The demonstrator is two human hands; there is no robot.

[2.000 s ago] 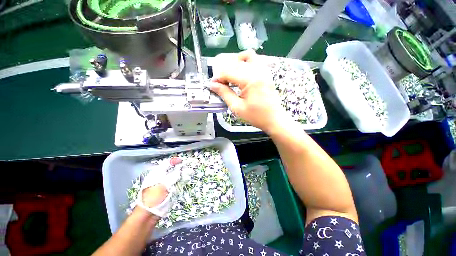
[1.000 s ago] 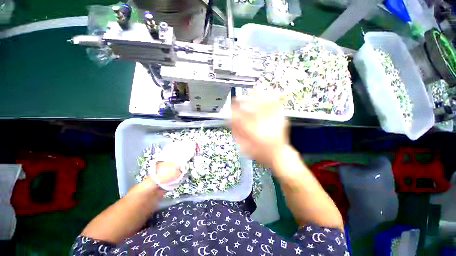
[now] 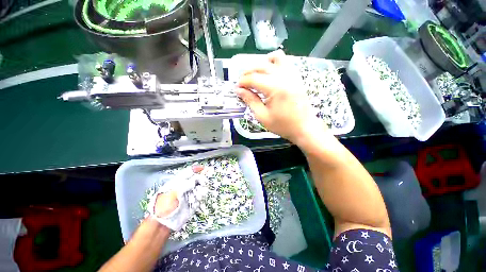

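My right hand [image 3: 274, 101], bare, is at the right end of the machine arm, thumb and fingertips close together by the silver loading fixture [image 3: 213, 95]. Whether a part is between the fingertips cannot be told. My left hand [image 3: 178, 196], in a thin white glove with bare fingertips, rests in the near parts bin [image 3: 125, 186] on a heap of small white, silver and green workpieces [image 3: 229, 196]. Its palm and what it may hold are hidden. The air cylinder [image 3: 125, 91] points left from the fixture.
The machine base [image 3: 200, 131] stands at the bench edge. The vibratory bowl feeder [image 3: 136, 32] is behind it. The far parts bin [image 3: 347, 125] lies behind my right hand, with a side bin [image 3: 389, 90] further right. A green crate [image 3: 309, 212] is right of the near bin.
Since one second ago my right hand has moved up from below the machine arm to the fixture's end. The view has shifted. My left hand stays in the near bin.
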